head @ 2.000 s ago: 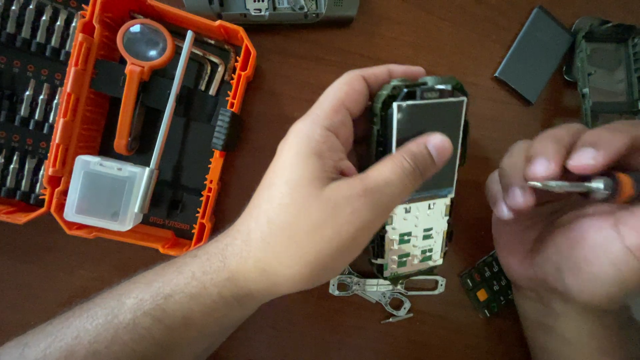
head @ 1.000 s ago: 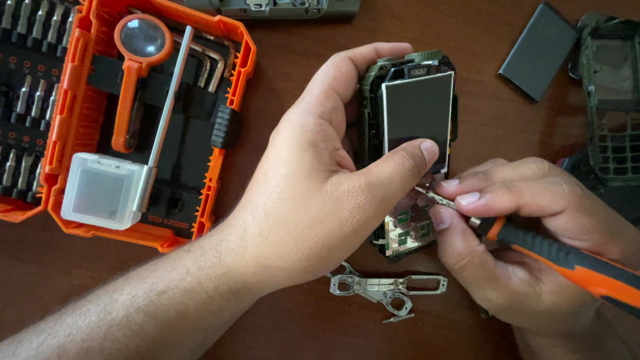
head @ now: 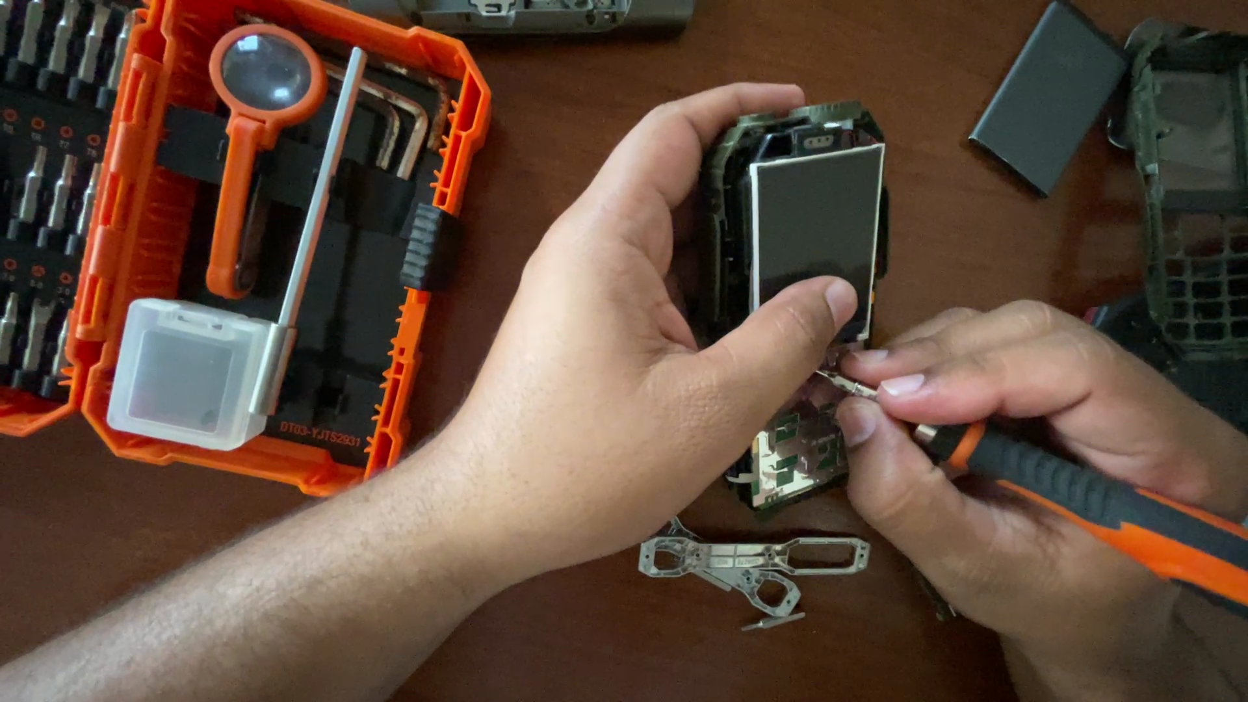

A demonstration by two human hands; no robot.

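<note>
An opened keypad phone [head: 795, 468] lies upright in view, its screen [head: 819, 219] at the top and its metal-faced keypad board below. My left hand [head: 634, 390] grips the phone's left side, fingers behind its upper edge, thumb on the screen's lower part. In my right hand [head: 994, 429] is a precision screwdriver [head: 1082, 492] with an orange and black handle. Its shaft is pinched between thumb and fingers, and the tip is at the board just below the screen, close to my left thumb. The fingers partly cover the tip.
An orange tool case [head: 468, 117] with bits, hex keys, a magnifier [head: 268, 73] and a clear plastic box [head: 190, 375] stands left. A battery [head: 1048, 97] and a phone housing [head: 1199, 195] lie right. A metal multi-tool [head: 756, 558] lies below the phone, another device [head: 565, 15] at the top.
My right hand has moved left from beside the phone, bringing the screwdriver tip to the board below the screen. My left hand still holds the phone.
</note>
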